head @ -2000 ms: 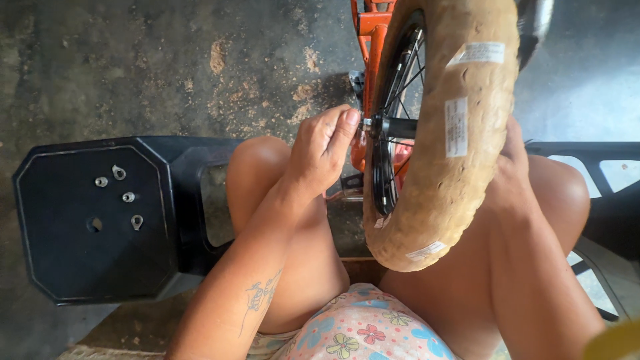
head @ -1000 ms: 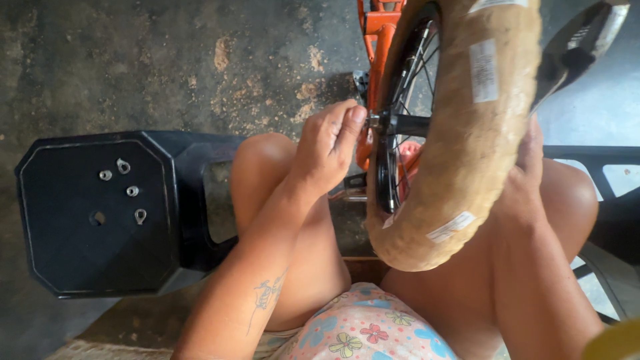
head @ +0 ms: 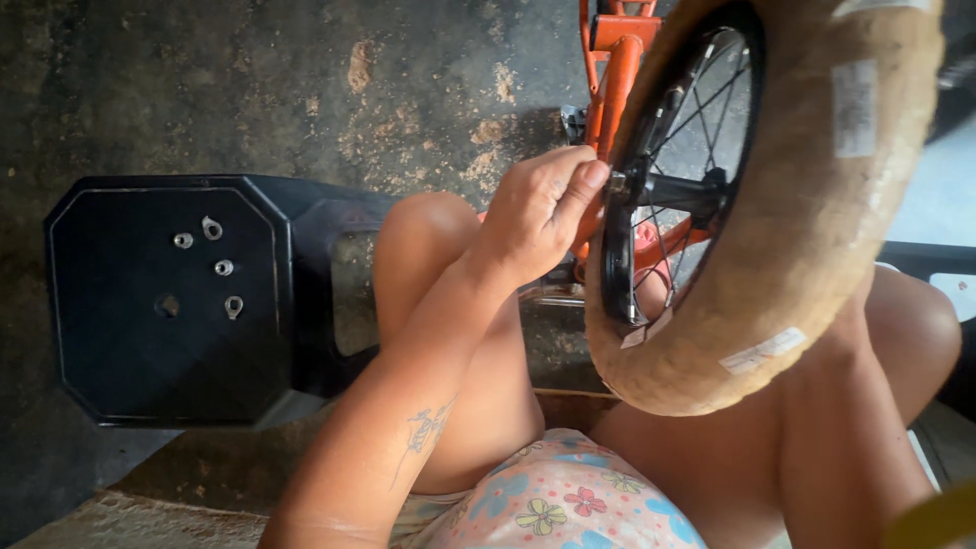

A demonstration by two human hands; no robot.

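Observation:
A bicycle wheel with a tan tire (head: 808, 244) stands upright between my knees, turned at an angle, with paper labels on the tire. Its black hub (head: 682, 192) and spokes show through the black rim. The fingers of my left hand (head: 545, 210) are closed at the near end of the hub axle, thumb on top; what exactly they pinch there is hidden. Behind the wheel is an orange bicycle frame (head: 621, 84). My right hand is behind the tire on the far side, hidden except for the wrist, so its grip does not show.
A black plastic stool (head: 114, 343) stands at the left, with several small metal nuts (head: 223, 267) and tabbed washers (head: 234, 306) on its top. A dark concrete floor (head: 252, 91) with light stains lies beyond. Part of a black and white object (head: 926, 263) is at the right.
The wheel has shifted and tilted a little in my hands. My left hand stays by the hub axle, while my right hand has gone out of sight behind the tire.

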